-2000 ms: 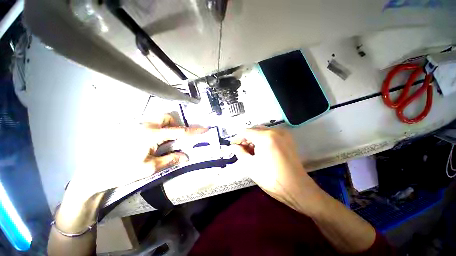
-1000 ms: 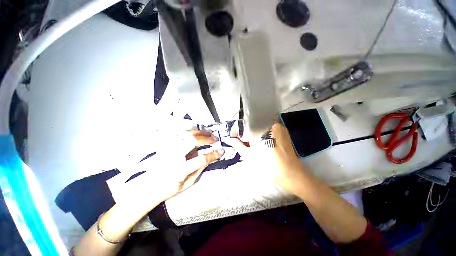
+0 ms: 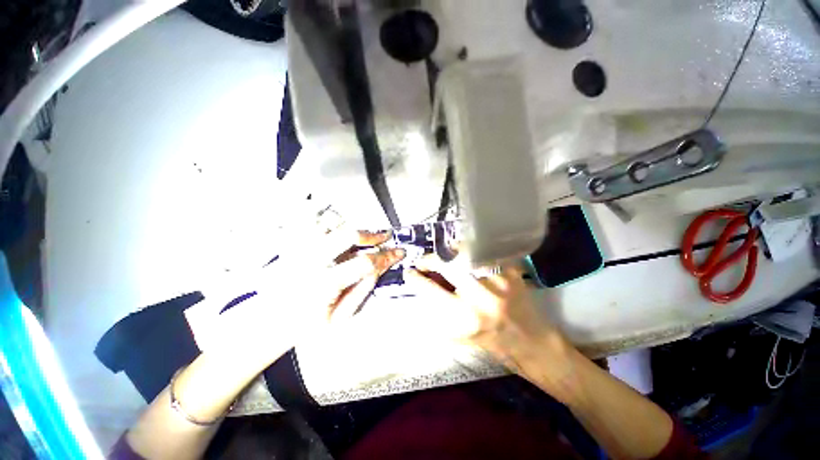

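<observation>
The sewing machine head [image 3: 503, 162] hangs over the work, with the presser foot area [image 3: 423, 238] below it. The white curved strip [image 3: 216, 314] with dark slots lies under my left hand and forearm. Black cloth [image 3: 148, 341] spreads out at its left. My left hand [image 3: 360, 269] has its fingertips pressed together on the work beside the foot. My right hand [image 3: 490, 310] is just right of it, fingers pointing to the needle. Strong glare hides the cloth edges and most fingertips. A small dark part of the piece shows between the hands.
A phone [image 3: 568, 247] lies right of the machine head. Red-handled scissors [image 3: 719, 256] lie further right on the table [image 3: 575, 314]. A metal thread guide [image 3: 647, 168] is on the machine. The bright lamp [image 3: 31, 359] and its pale neck are at the left edge.
The view first swung up to show the machine head, then shifted slightly. My right hand has moved from beside the phone toward the front of the needle. The black cloth at left has come into view.
</observation>
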